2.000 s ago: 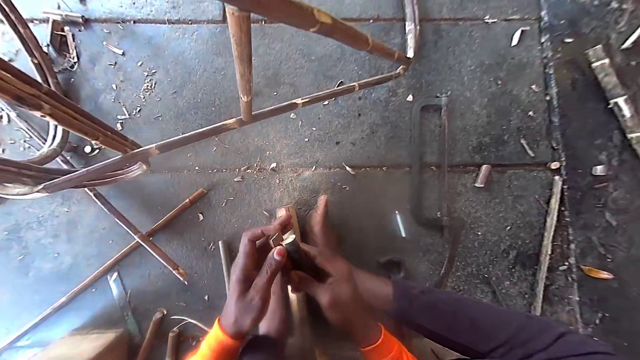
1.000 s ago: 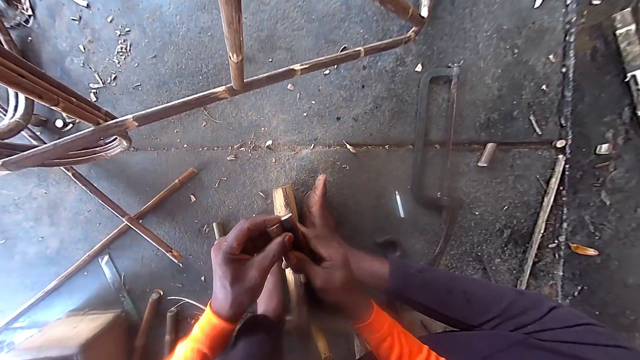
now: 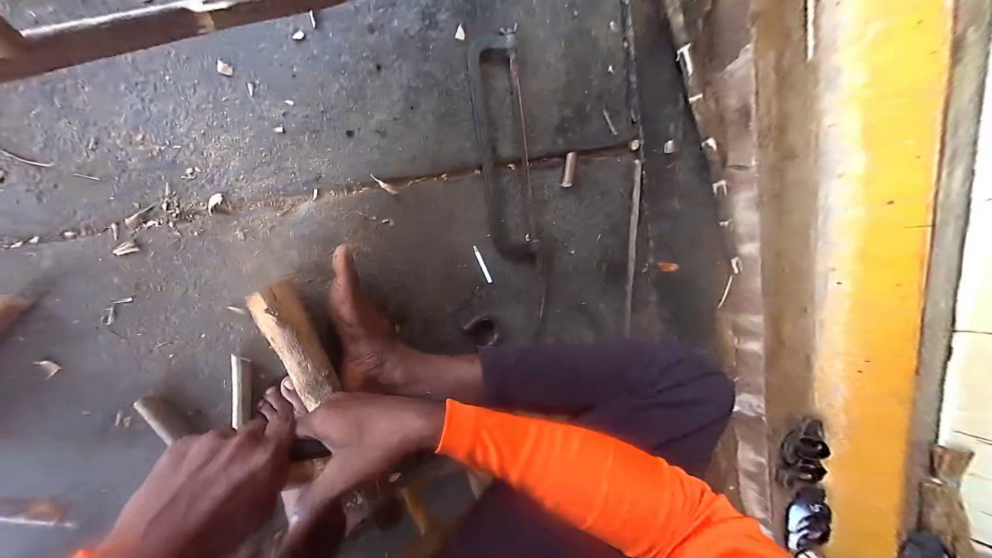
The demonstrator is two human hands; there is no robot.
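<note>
My right hand [image 3: 356, 434], in an orange sleeve, is closed around a short dark object, seen only in part between both hands, with a piece of light wood just below it. My left hand [image 3: 209, 480] meets it from the left, fingers curled on the same dark object. Just beyond my hands a rough piece of wood [image 3: 294, 341] slants over the floor, its near end hidden by my right hand. My bare foot [image 3: 364, 333] stands beside that wood on the right; toes of the other foot show on its left.
A hacksaw-like or clamp-like metal frame [image 3: 486, 139] lies on the concrete floor, near a short cane offcut [image 3: 570, 169] and a small white stick [image 3: 482, 264]. A cane frame [image 3: 155, 35] crosses the upper left. Shoes [image 3: 806, 453] stand by a yellow strip [image 3: 876, 232] at right.
The view has swung right, bringing the yellow strip and shoes into sight. My hands have moved lower and closer to my body, away from the far end of the wood.
</note>
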